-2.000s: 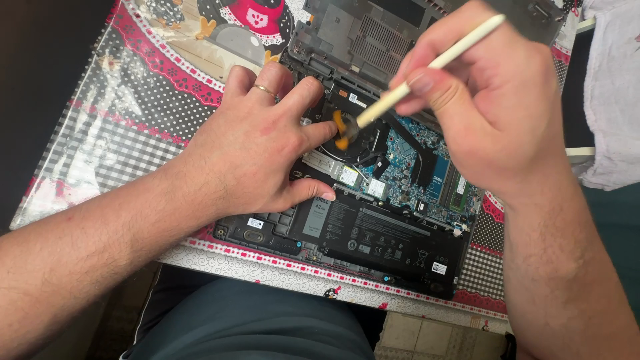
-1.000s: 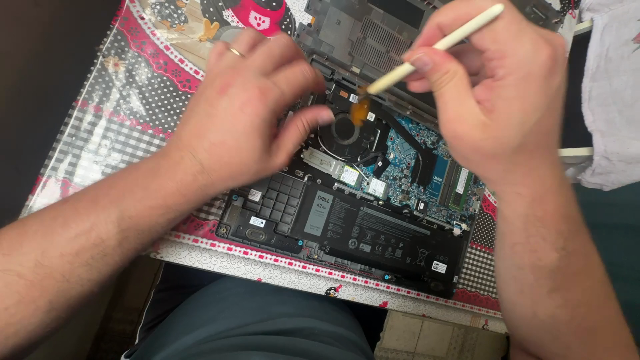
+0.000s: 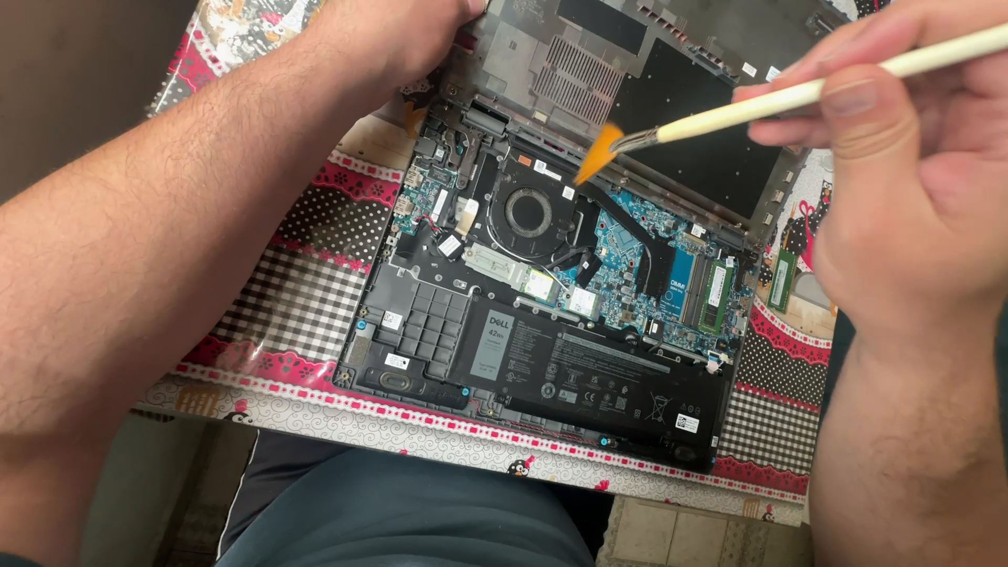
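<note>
An opened Dell laptop base (image 3: 425, 268) lies on the table with its inside exposed. Its cooling fan (image 3: 528, 213) sits at the upper left, the battery (image 3: 583, 378) along the near side, and a green memory module (image 3: 715, 295) at the right. My right hand (image 3: 890, 150) grips a paintbrush (image 3: 740, 110) with a pale handle; its orange bristles hang over the far right corner of the fan housing. At the top edge my left hand (image 3: 441, 24) is beside the left edge of the removed bottom cover (image 3: 583, 79); its fingers are mostly cut off, so its grip is unclear.
A patterned tablecloth (image 3: 299, 291) covers the table under the laptop. The bottom cover lies just beyond the base. Another green memory module (image 3: 781, 279) rests on the cloth to the right of the base. My legs (image 3: 409, 512) are below the table's near edge.
My left hand has left the fan area and moved away to the cover's far left side. The brush remains in my right hand. The view has shifted.
</note>
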